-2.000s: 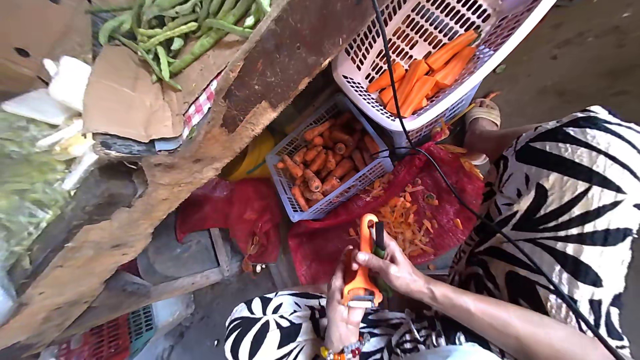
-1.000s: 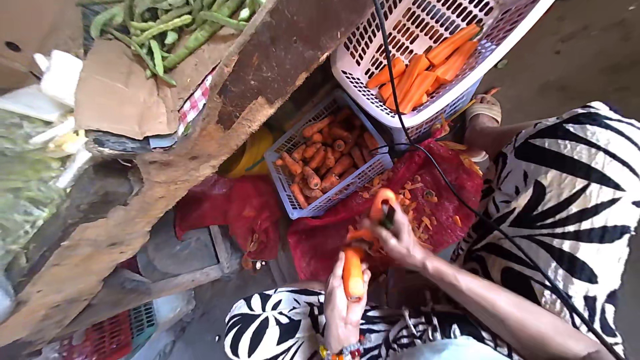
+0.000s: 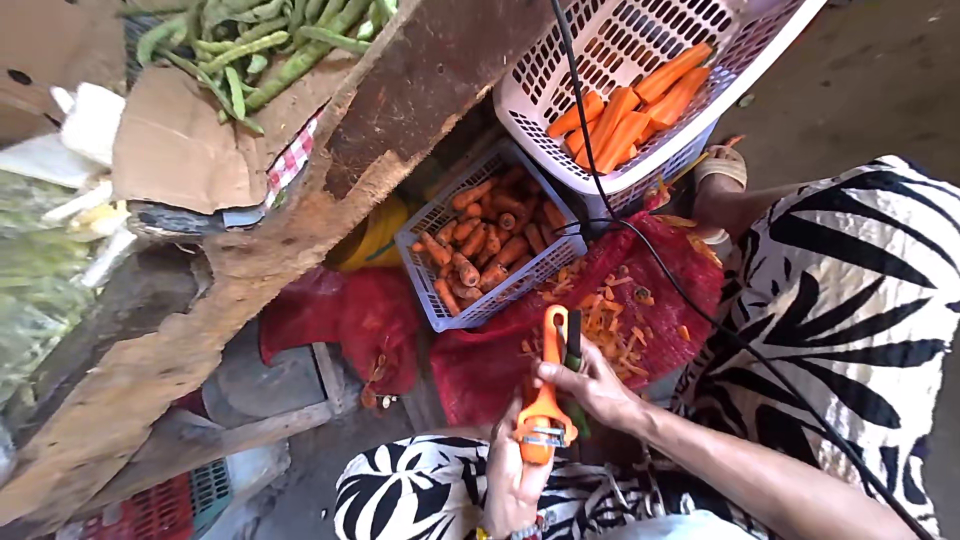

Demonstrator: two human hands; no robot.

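My right hand [image 3: 600, 386] is closed around the handle of an orange Y-shaped peeler [image 3: 553, 352], together with a dark and green handled tool [image 3: 574, 341]. Below it my left hand [image 3: 510, 472], wearing a beaded bracelet, holds a carrot [image 3: 535, 450], mostly hidden behind the peeler's head; the metal blade lies over the carrot. Unpeeled carrots fill a blue-grey plastic basket [image 3: 442, 322]. Peeled carrots lie in a white plastic basket [image 3: 517, 139] at the upper right. Orange peelings [image 3: 611, 330] are scattered on red mesh sacking [image 3: 480, 367] beyond my hands.
A rough wooden beam [image 3: 172, 330] crosses the left side, with green bean pods [image 3: 300, 67] and cardboard [image 3: 180, 142] behind it. A black cable [image 3: 675, 281] hangs over the white basket and runs down across the patterned cloth on my knee [image 3: 840, 322]. A red crate [image 3: 142, 514] stands at the lower left.
The peeler has come down from the carrot's far end to its near end. The carrot, plainly visible one second ago, is now mostly covered by the peeler.
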